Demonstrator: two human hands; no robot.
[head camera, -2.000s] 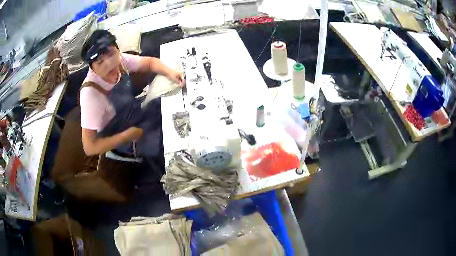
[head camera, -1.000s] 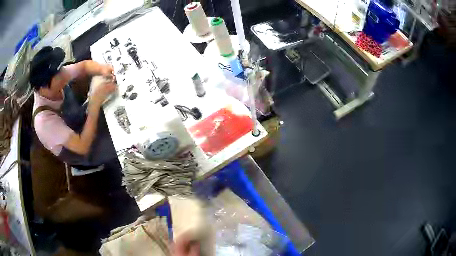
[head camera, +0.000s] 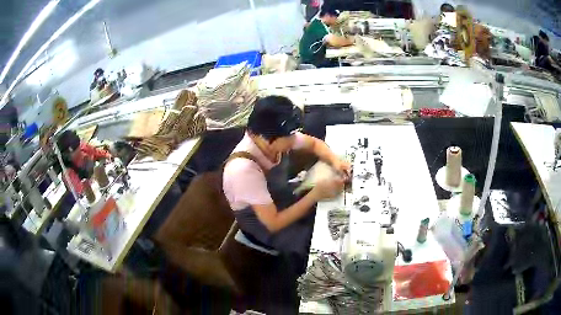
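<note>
Neither of my hands shows in the frame. Nearest in front of me is a white sewing machine (head camera: 369, 246) on a white-topped table (head camera: 406, 147). A bundle of beige-grey straps (head camera: 332, 286) lies at the table's near left corner, partly cut off by the bottom edge. A person in a pink top and dark apron sits left of the machine, both hands on a beige cloth piece (head camera: 321, 179) at its side. A red-orange flat packet (head camera: 422, 280) lies right of the machine, with a small green-topped thread spool (head camera: 423, 229) above it.
Tall thread cones (head camera: 454, 166) and a pale upright pole (head camera: 492, 154) stand at the right. Another machine table (head camera: 154, 184) is at the left, with a person in red. Brown fabric (head camera: 178, 123) and beige stacks (head camera: 227, 92) lie behind. More people sit at the back.
The view has swung up and left, bringing the back rows into sight. A blurred hand with beige cloth at the bottom a second ago is gone, as are the beige stacks there.
</note>
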